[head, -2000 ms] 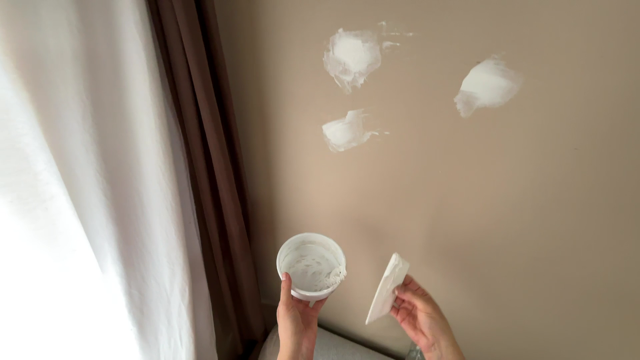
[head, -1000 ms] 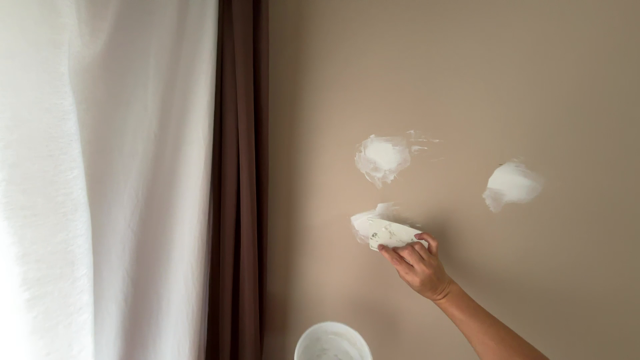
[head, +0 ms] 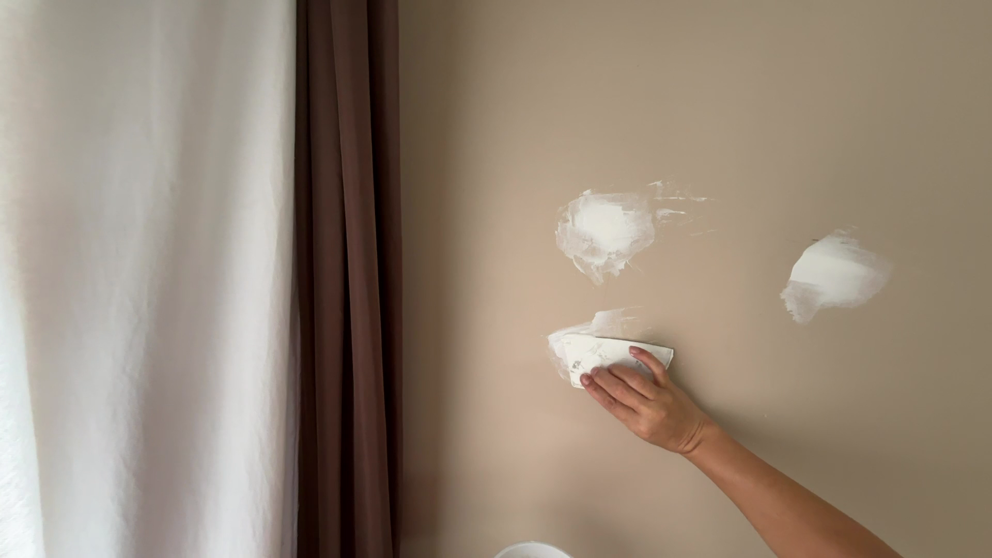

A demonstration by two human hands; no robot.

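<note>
My right hand point(head: 647, 399) grips a flat white plastic spreader point(head: 612, 355), smeared with filler, and holds it against the beige wall over the lower patch of white filler point(head: 562, 341). The spreader hides part of that patch. Above it is a second filler patch point(head: 606, 231) with thin streaks trailing right, and a third patch point(head: 837, 273) lies farther right. Only the rim of a white round tub point(head: 533, 549) shows at the bottom edge. My left hand is out of view.
A brown curtain point(head: 349, 271) hangs in folds left of the patches. Beside it, a white sheer curtain point(head: 155, 271) covers the far left. The beige wall point(head: 697, 93) extends behind the work.
Two seconds ago my right hand held the spreader beside the tub; now it is at the lower patch. My left hand, seen then under the tub, has left the view. The view has shifted.
</note>
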